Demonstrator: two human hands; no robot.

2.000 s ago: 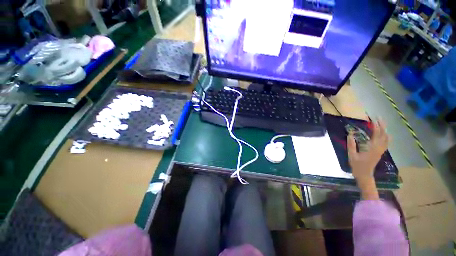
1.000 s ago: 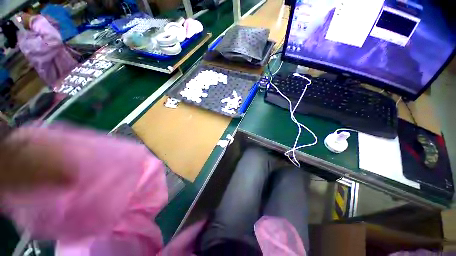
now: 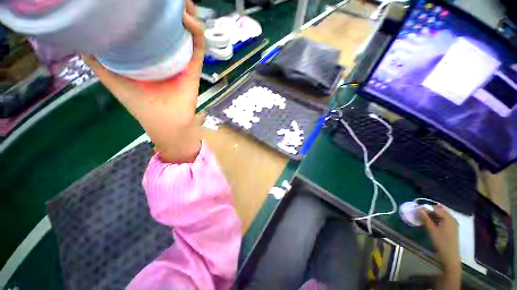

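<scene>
My left hand is raised close to the camera at the upper left. It holds a headset with a pale blue, blurred earcup; the top is cut off by the frame edge. My right hand is at the lower right, its fingertips at the right side of a white round puck. Whether the fingers grip a small piece there is too blurred to tell. A white cable lies looped left of the puck. A parts tray holds white pieces in two heaps.
A monitor and black keyboard stand at the right, with a white paper sheet and mouse pad. A dotted grey bag lies at lower left, beside tan cardboard. Another grey bag lies behind the tray.
My left hand has come into clear view holding the headset. My right hand, out of view one second ago, is now at the puck. The view has shifted and tilted.
</scene>
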